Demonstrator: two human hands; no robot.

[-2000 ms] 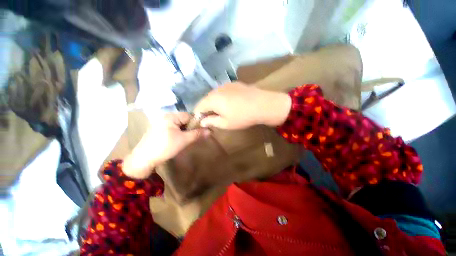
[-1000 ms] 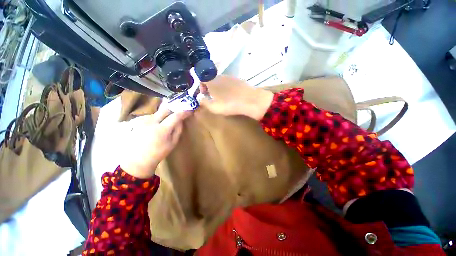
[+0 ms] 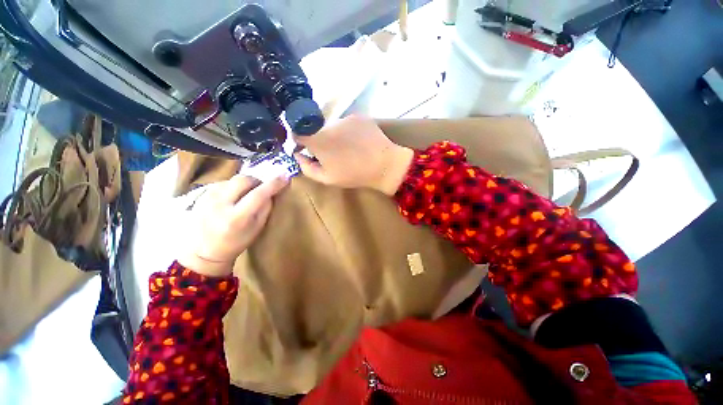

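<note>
A brown bag panel spreads under both hands, from the sewing machine head down onto the red garment. A thin dark seam line runs down it from near the presser foot area. A pale rectangular label lies on the panel. My left hand lies on the panel left of the foot, fingertips beside it. My right hand is at the foot's right side, its fingertips partly hidden by the thread tension knobs. The needle itself cannot be made out.
Stacked brown bag panels with looped handles are at the left. A brown strap loop lies over a white sheet at the right. A red-handled tool rests on the machine pillar at the top right.
The hands were together lower on the panel in a blurred view; they are now on either side of the foot. Since one second ago, the whole view has shifted slightly, with little hand change.
</note>
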